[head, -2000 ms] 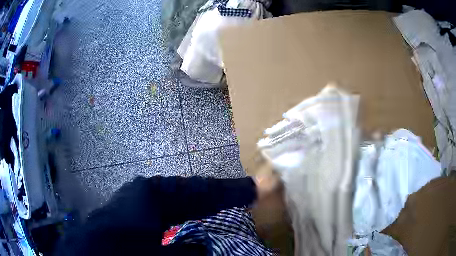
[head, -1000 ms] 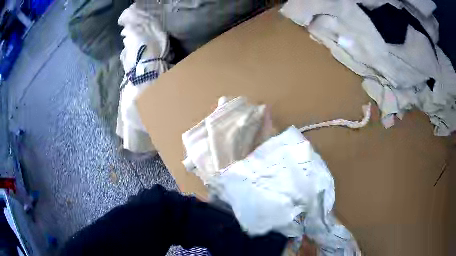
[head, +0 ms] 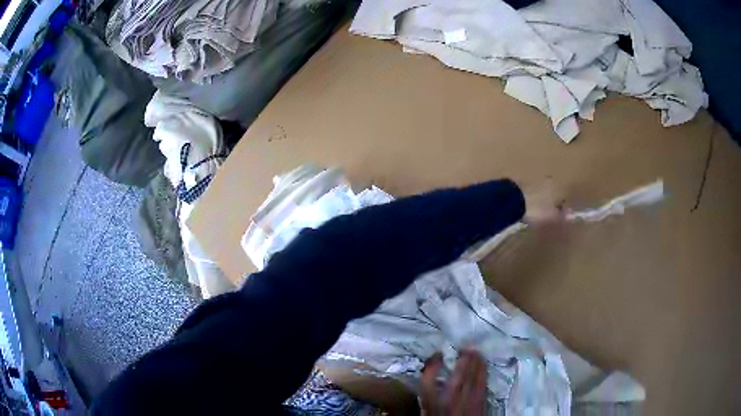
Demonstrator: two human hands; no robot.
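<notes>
My left arm in a dark sleeve crosses the bundle. My left hand [head: 548, 213], blurred, is closed on a cream tie strip [head: 621, 201] whose free end points right. My right hand [head: 455, 386] is at the bottom edge, partly cut off, with its fingers spread on the crumpled white cut pieces [head: 528, 357]. Folded cream panels [head: 280, 207] lie at the left end of the bundle, partly hidden by my sleeve.
Brown cardboard [head: 406, 114] covers the table. Loose cream parts [head: 536, 49] lie along its far edge. Beside the table are a checked-tie bundle [head: 183, 134], grey-green sacks [head: 106, 106] and a layered beige bundle [head: 191, 32].
The strip lay curved on the cardboard; now my left hand holds it, reached across the bundle. My right hand now shows on the white pieces. The view has shifted, showing more sacks.
</notes>
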